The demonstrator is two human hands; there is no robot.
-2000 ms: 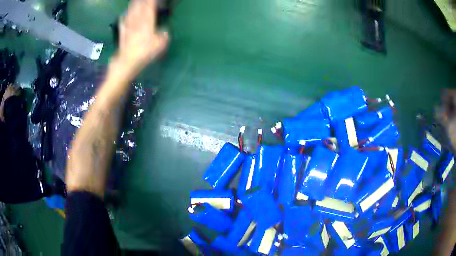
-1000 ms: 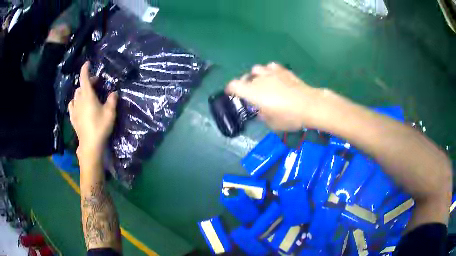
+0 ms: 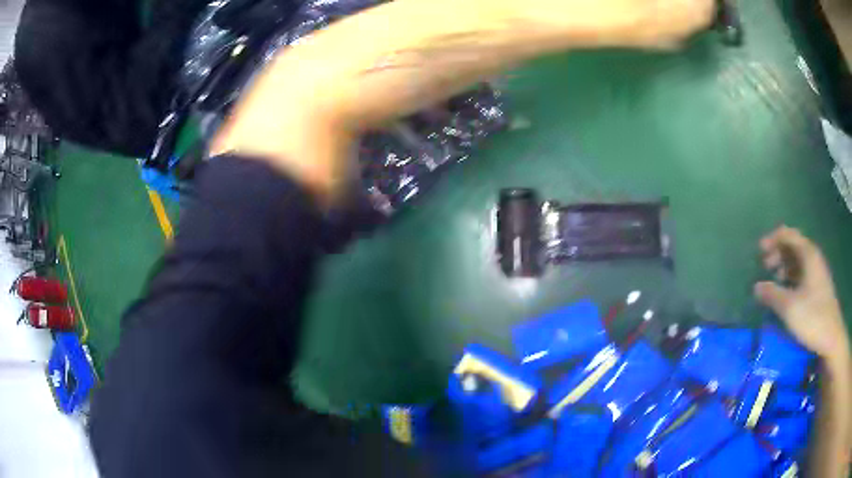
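Observation:
A black device housing (image 3: 612, 231) lies on the green bench top in front of me, its bulkier end to the left. A heap of blue battery packs (image 3: 560, 334) with cream strips lies below it. My left arm crosses the upper view; my left hand (image 3: 689, 21) is blurred at the top edge beside a small dark object (image 3: 727, 23), and its fingers do not show clearly. My right hand (image 3: 802, 294) is at the right, above the heap's right side, fingers apart and slightly curled, with nothing visible in it.
A shiny dark plastic bag (image 3: 434, 145) lies at the upper left, partly behind my left arm. Another person's dark sleeve (image 3: 93, 75) is at the top left. Red cylinders (image 3: 47, 316) and a blue object (image 3: 70, 373) stand beyond the bench.
The black housing has left my right hand and lies on the bench. My right hand has moved right. My left hand has moved from the bag to the far upper right. The view has shifted.

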